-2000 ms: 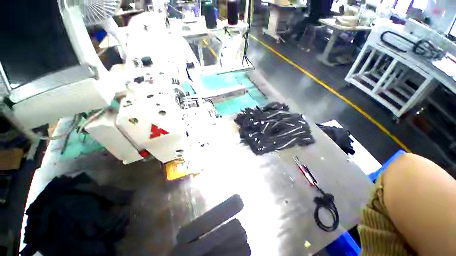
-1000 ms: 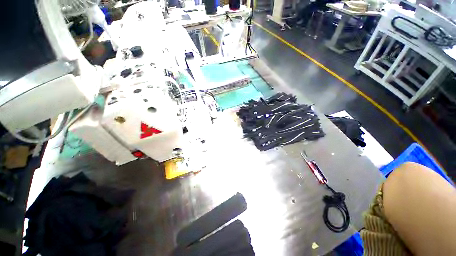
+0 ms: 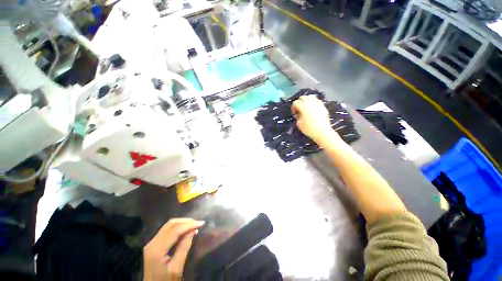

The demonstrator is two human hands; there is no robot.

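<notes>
My right hand [image 3: 311,116] is on the zipper bundle [image 3: 280,134], a thick black stack with thin white lines. Its fingers are bent down at the top of the stack; whether they pinch a zipper cannot be told. My left hand [image 3: 172,247] is at the bottom, left of the black fabric strips, its thumb and fingers apart and nothing seen between them. One rounded black strip [image 3: 249,236] lies on the table beside another black piece [image 3: 256,265]. The needle area by the yellow plate [image 3: 190,190] is blurred by glare.
The white sewing machine head [image 3: 132,144] stands at left. A black cut-piece pile [image 3: 82,241] lies at lower left. A teal plate [image 3: 242,71] is behind the bundle. A blue bin [image 3: 468,164] with black items [image 3: 459,219] is at right. More black pieces [image 3: 385,123] lie beyond the bundle.
My right hand has reached forward onto the zipper bundle. My left hand has come into view at the bottom. The view has shifted, showing more of the blue bin.
</notes>
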